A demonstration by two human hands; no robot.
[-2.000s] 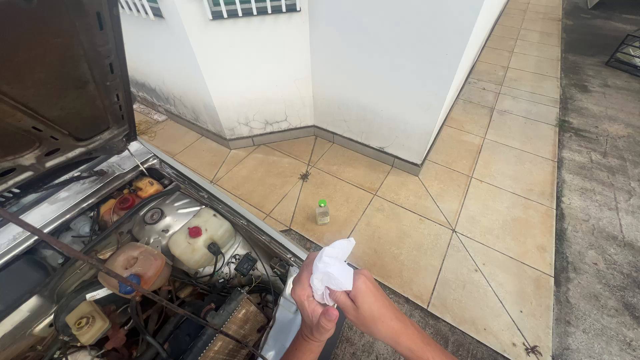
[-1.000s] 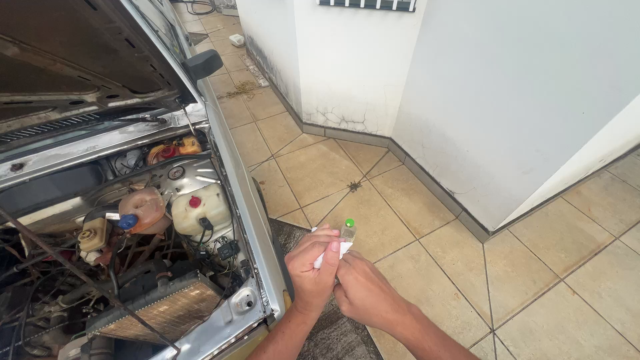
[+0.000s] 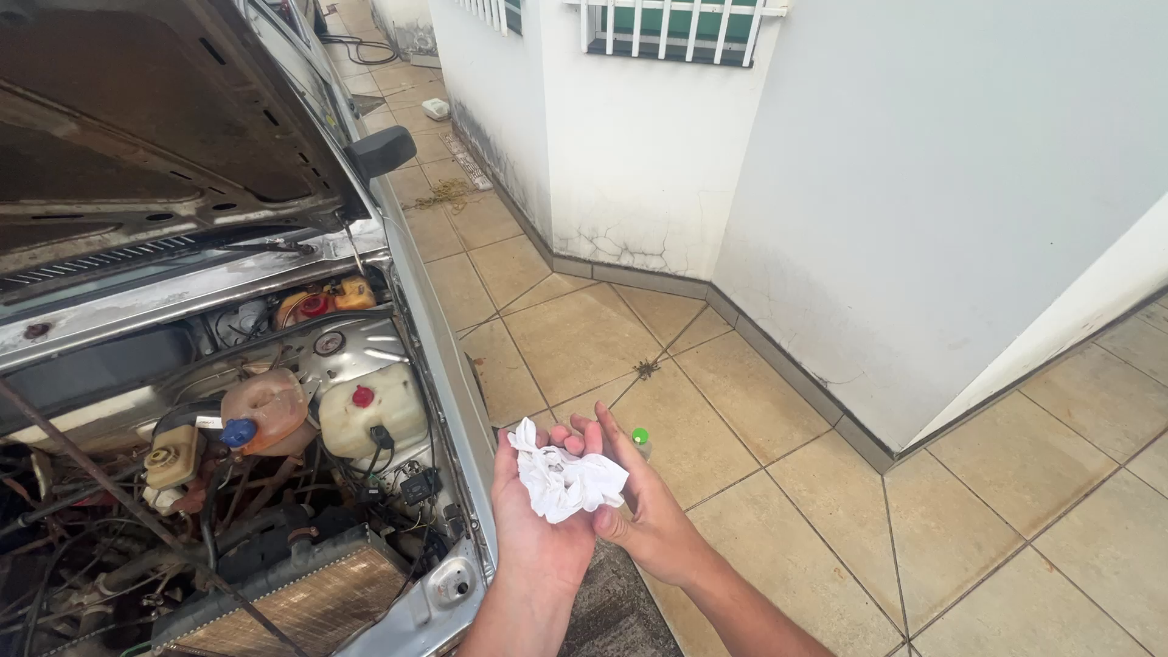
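Note:
A crumpled white paper or cloth point(image 3: 568, 479) lies on the upturned palm of my left hand point(image 3: 538, 547). My right hand point(image 3: 652, 520) is against its right side, thumb at the lower edge and fingers raised behind it. Just beyond my right fingers a small bottle with a green cap point(image 3: 641, 438) stands on the floor tiles, its body mostly hidden by the hand.
At the left is a car's engine bay with a radiator point(image 3: 301, 602), a coolant tank with a blue cap point(image 3: 266, 411) and a white reservoir point(image 3: 374, 415), under a raised hood point(image 3: 146, 119). A side mirror point(image 3: 381, 151) juts out. A white wall point(image 3: 639, 164) stands ahead.
My hands have opened out from around the white wad, which now rests spread on my left palm. The view has shifted.

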